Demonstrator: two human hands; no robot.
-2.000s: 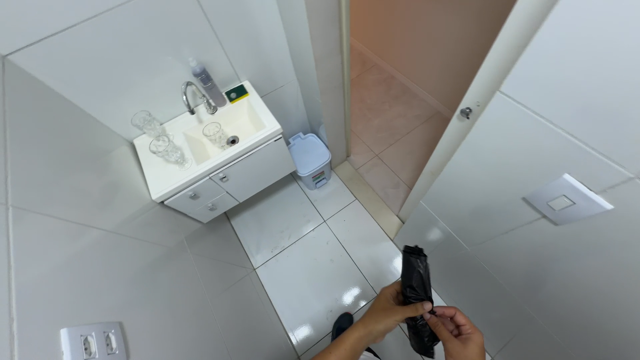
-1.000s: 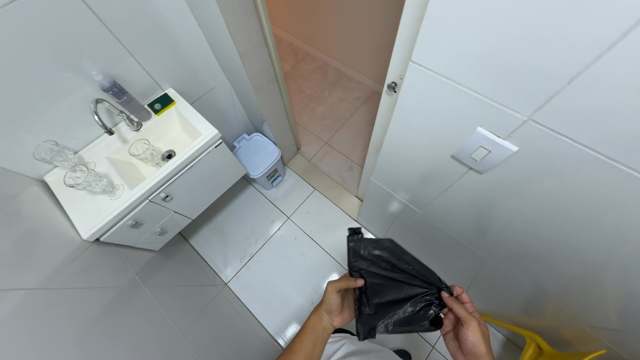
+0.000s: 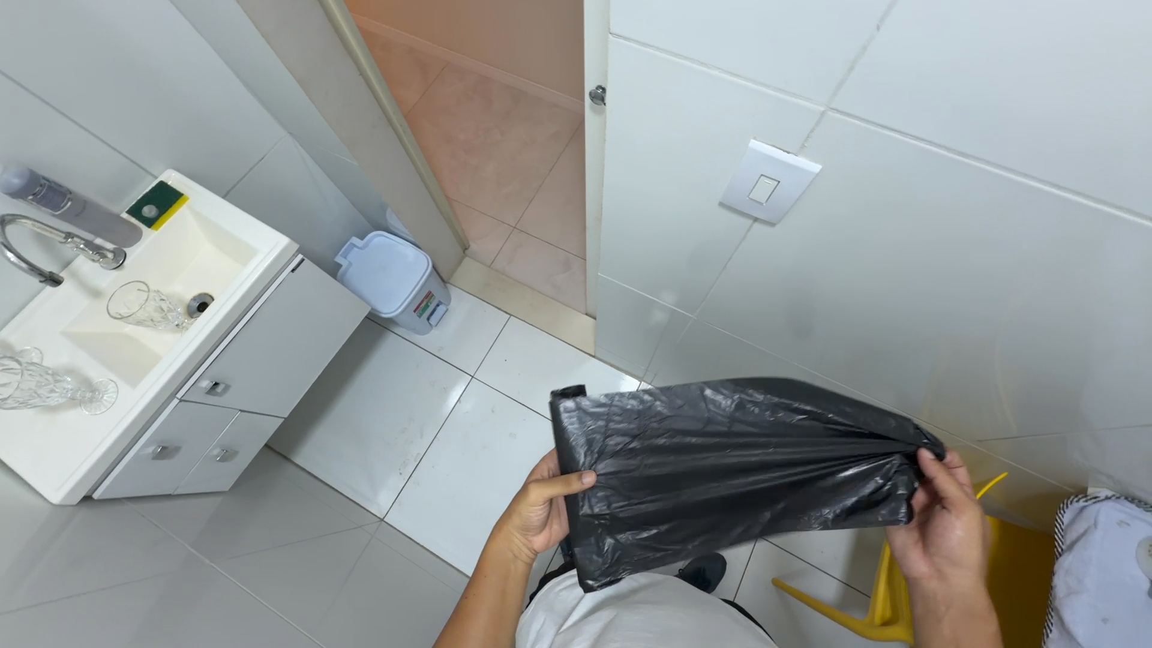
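A black plastic bag [image 3: 729, 468] is stretched out sideways in front of my body, creased and still folded in layers. My left hand [image 3: 540, 504] pinches its left end, the thumb on top and the other fingers behind the plastic. At the right end, where the plastic is bunched together, my right hand [image 3: 945, 513] grips it between thumb and fingers. A small rolled piece of the bag sticks up at its upper left corner.
At left, a white sink [image 3: 261, 234] holds a clear glass [image 3: 144, 306], with more glasses beside the basin. A lidded pedal bin [image 3: 387, 274] stands by the doorway. A yellow chair [image 3: 886, 598] is close at lower right, beside a white cloth item [image 3: 1102, 576].
The bag was narrow and bunched two seconds ago; it is now spread wide. My hands have moved apart, each keeping hold of the plastic. The view has swung to the right.
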